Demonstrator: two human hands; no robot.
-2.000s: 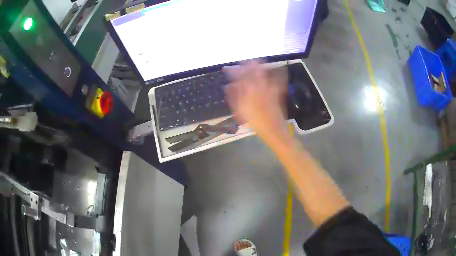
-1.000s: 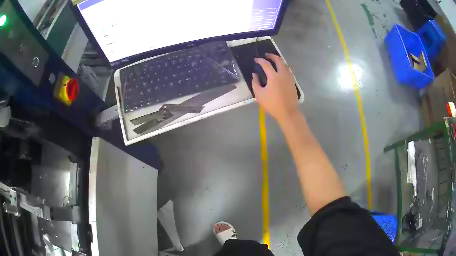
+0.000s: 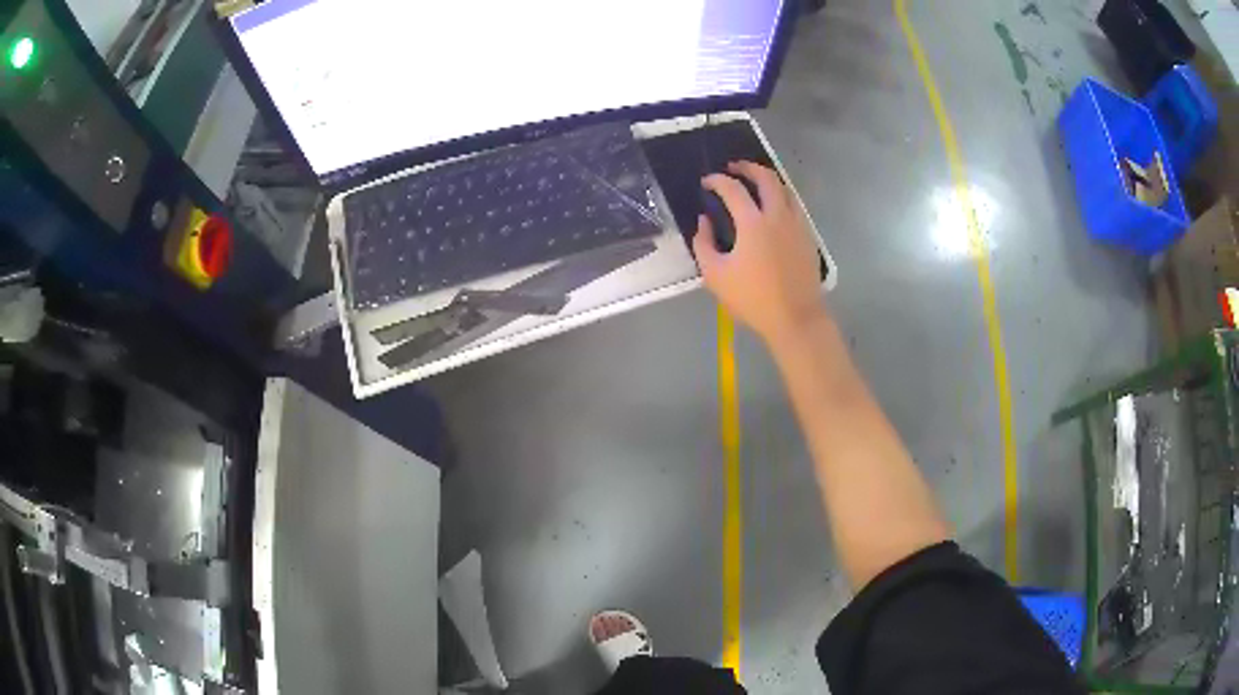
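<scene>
My right hand, bare, rests over the black mouse with its fingers curled around it. The mouse lies on a black mouse pad at the right end of the white tray. Left of it is a black keyboard under clear film. Long thin grey-brown strips lie crossed on the tray below the keyboard. A bright wide monitor stands above the keyboard, its top cut off by the frame. My left hand is not in view.
A red emergency stop on a yellow base is left of the tray. The open machine with metal rails is at lower left. Blue bins stand at upper right, a green-framed rack at lower right. A foot shows below.
My right hand, blurred over the keyboard two seconds ago, moved right onto the mouse and stays there. The view has shifted, first strongly, then slightly.
</scene>
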